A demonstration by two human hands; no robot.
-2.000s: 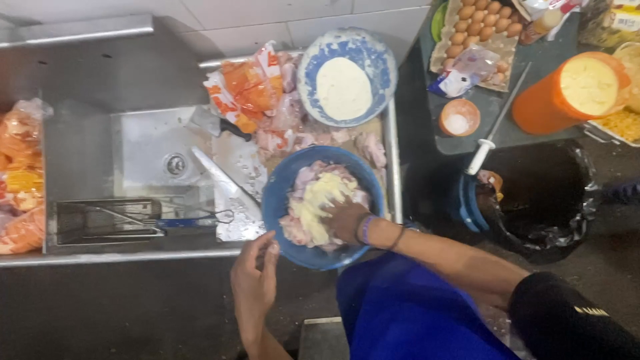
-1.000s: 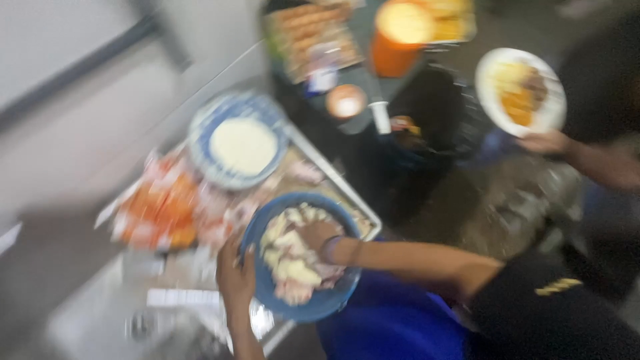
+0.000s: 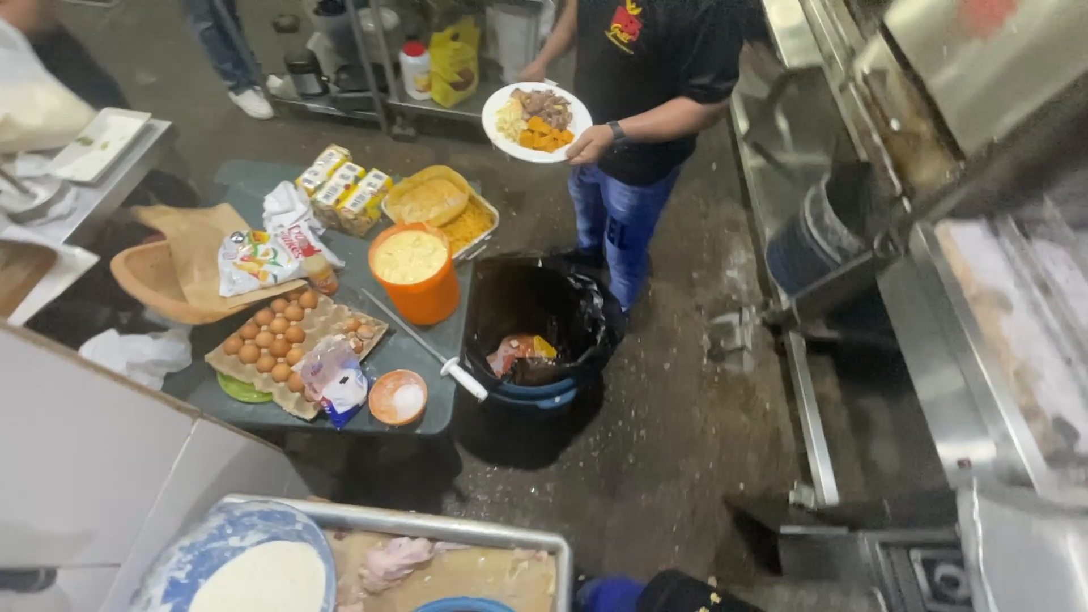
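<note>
Neither of my hands shows in the head view; only a bit of my dark sleeve (image 3: 680,592) and blue clothing appears at the bottom edge. The rim of the blue bowl (image 3: 463,605) just enters at the bottom, its contents hidden. It sits on a metal tray (image 3: 442,518) that also bears raw chicken pieces (image 3: 395,561). Left of these, a blue and white basin (image 3: 183,544) holds white flour or a similar powder (image 3: 263,582).
A person holds a plate of food (image 3: 537,121) beyond a lined bin (image 3: 544,323). The dark table (image 3: 340,255) bears an egg carton (image 3: 272,344), an orange container (image 3: 416,280) and a sharpening steel (image 3: 425,344). Metal kitchen equipment (image 3: 952,340) stands at right.
The view has swung up and right, so my hands and most of the blue bowl have left it. The person with the plate now shows more fully.
</note>
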